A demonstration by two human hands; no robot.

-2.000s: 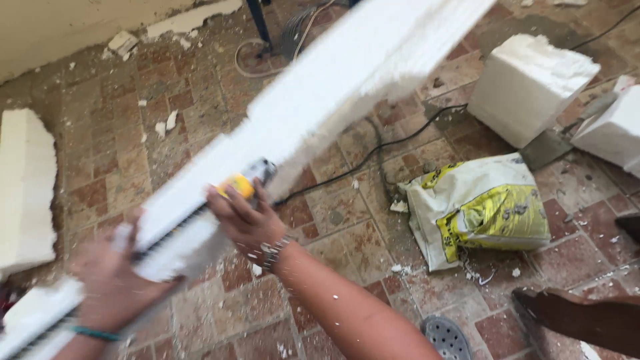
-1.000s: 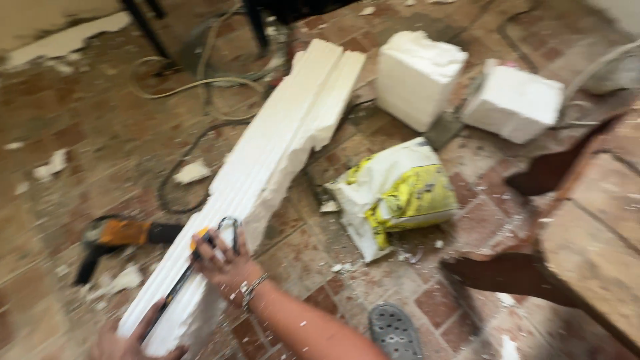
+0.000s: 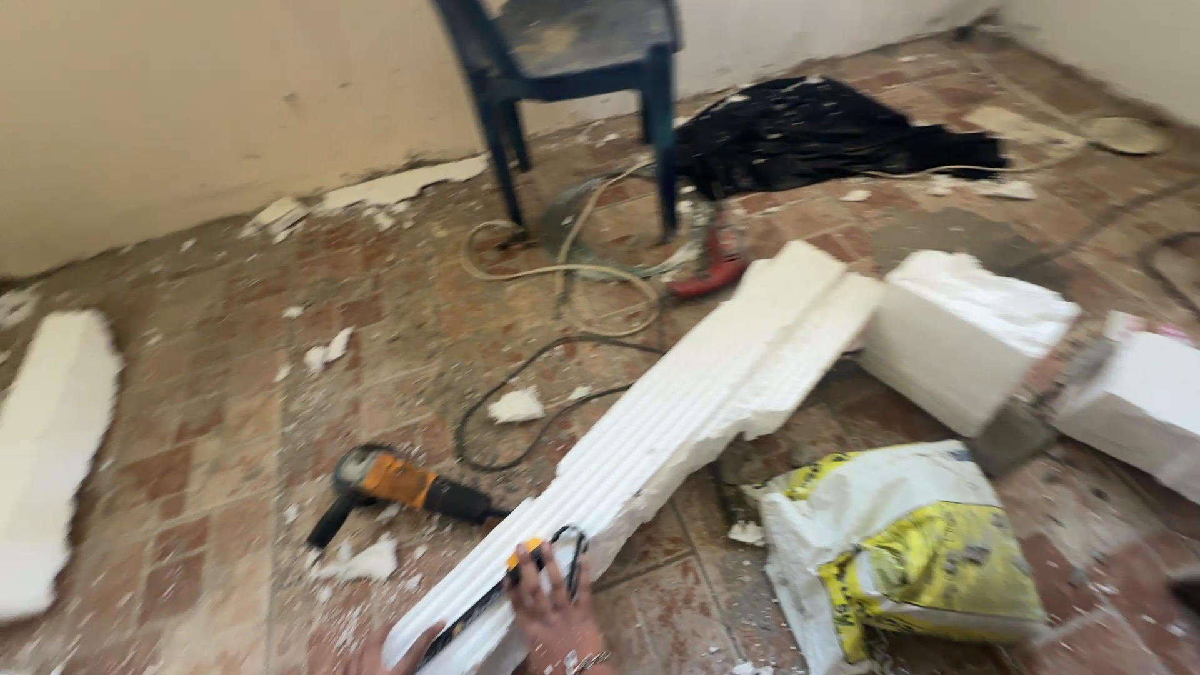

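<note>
A long white ridged moulding [image 3: 656,412] with broken edges slants from the bottom middle up to the right. On its near part, my right hand [image 3: 553,605] has its fingers over a small yellow and black tool [image 3: 527,553] with a black loop, which looks like a tape measure. A dark strip [image 3: 464,619] runs from the tool along the moulding toward my left hand [image 3: 394,653]. That hand is at the moulding's near end, mostly cut off by the frame's bottom edge, so its grip is unclear. An orange and black angle grinder [image 3: 398,483] lies on the floor left of the moulding.
A white and yellow bag [image 3: 909,562] and white blocks [image 3: 966,337] are on the right. Behind are a dark plastic chair [image 3: 581,80], cables [image 3: 562,272], a red power tool [image 3: 717,262] and black sheeting [image 3: 825,136]. Another white piece [image 3: 56,459] lies left; debris litters the tiles.
The view has swung up and back, bringing the whole grinder and more of the chair into sight. Compared with two seconds ago, the moulding's far end is lower and farther off. My hands remain at its near part.
</note>
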